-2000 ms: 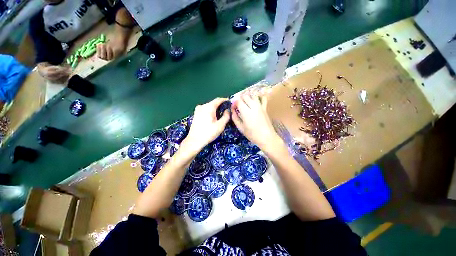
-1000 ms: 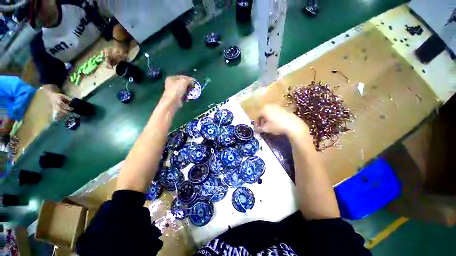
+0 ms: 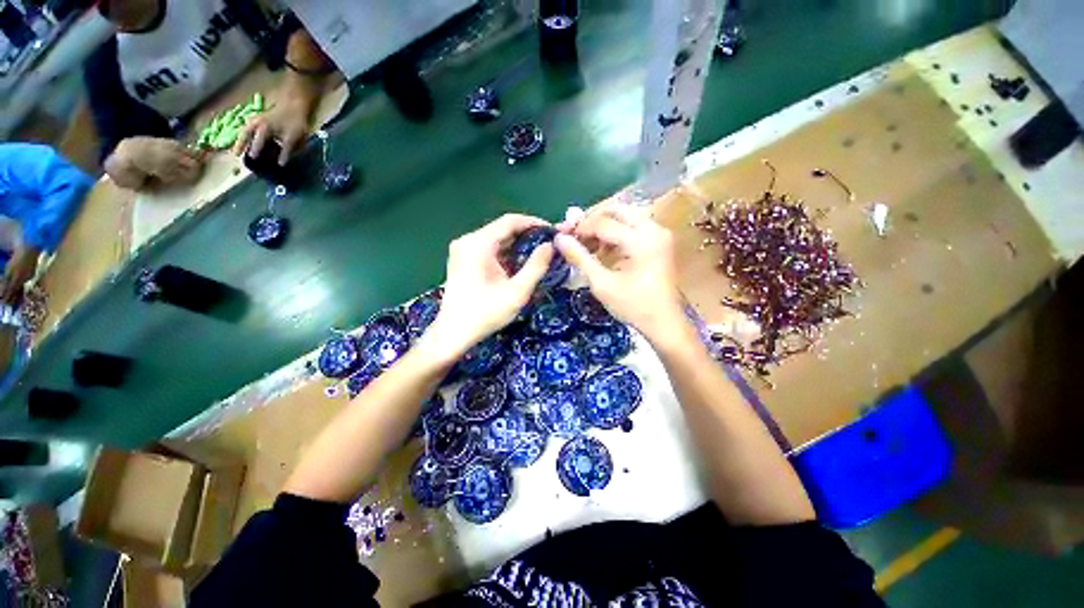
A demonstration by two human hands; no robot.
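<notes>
My left hand [image 3: 493,276] holds a round unit [image 3: 531,247], a dark disc with a blue-white pattern, above the back edge of the white board [image 3: 648,481]. My right hand [image 3: 624,264] is at the disc's right side, its thumb and fingertips pinched together close to the rim. A small pale bit shows at these fingertips; what it is I cannot tell. Many more round units [image 3: 559,362] lie heaped on the board below and between my forearms. A loose pile of small red-brown leaded components [image 3: 779,276] lies on the brown bench surface to the right.
A green conveyor belt [image 3: 392,232] crosses behind, carrying black cylinders [image 3: 190,289] and discs. A pale metal post [image 3: 675,101] stands at the bench's back edge. Cardboard trays [image 3: 140,505] are at left, a blue bin [image 3: 874,457] at lower right. A person opposite handles a black cylinder near green parts [image 3: 232,121].
My left hand has come back from over the belt to the board and now holds a disc. My right hand has moved up and left to meet it. Things on the belt have shifted.
</notes>
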